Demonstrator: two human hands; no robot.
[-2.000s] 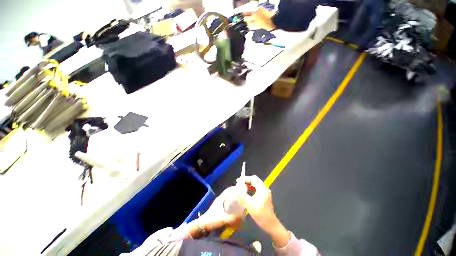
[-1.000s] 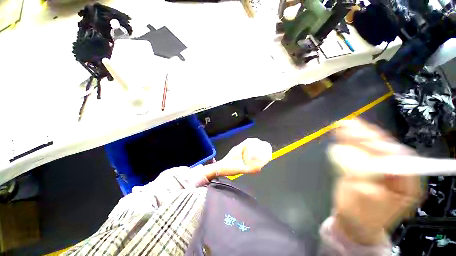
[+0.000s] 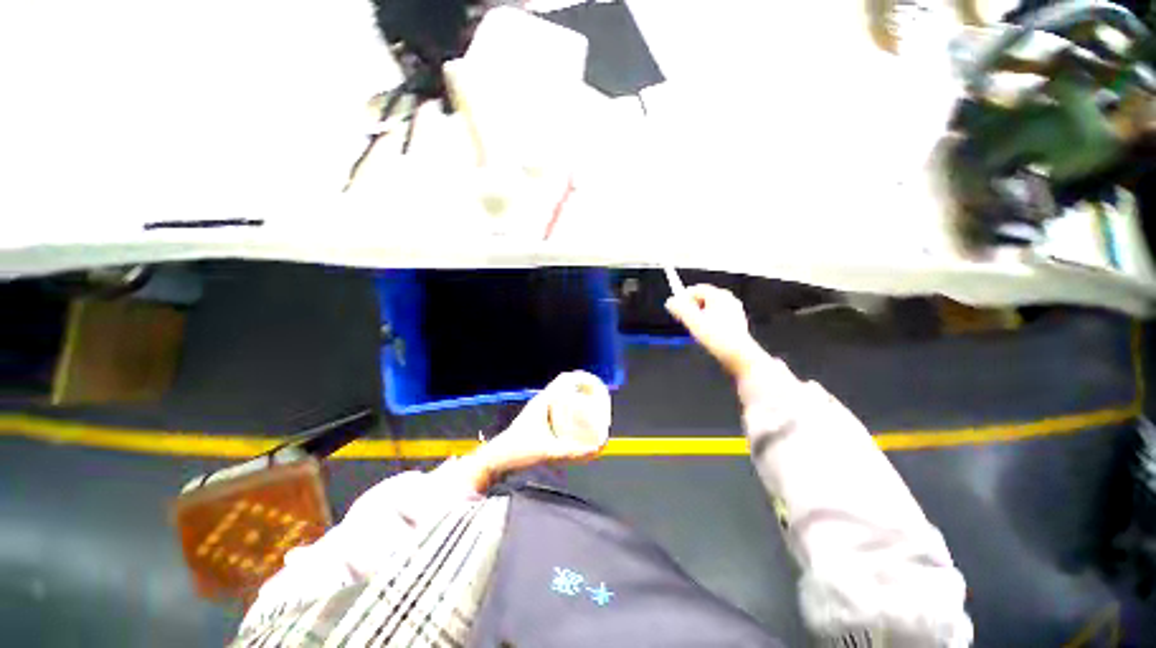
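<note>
My left hand, at lower middle, is closed around a pale round glue bottle, seen from above in front of the dark apron. Its neck is too washed out to make out. My right hand is farther forward and to the right, just below the table's front edge. It grips a thin white nozzle that points up towards the table edge. The bottle and the nozzle are apart.
The white table spans the top. It bears a black strip, black pieces, a dark grey piece and a blurred green machine. Below are a blue bin, a cardboard box and an orange-brown stool.
The hands were together at the bottle, then parted with the nozzle in my right hand. That hand swung right, and is now forward at the table edge. The view has turned squarely to the table.
</note>
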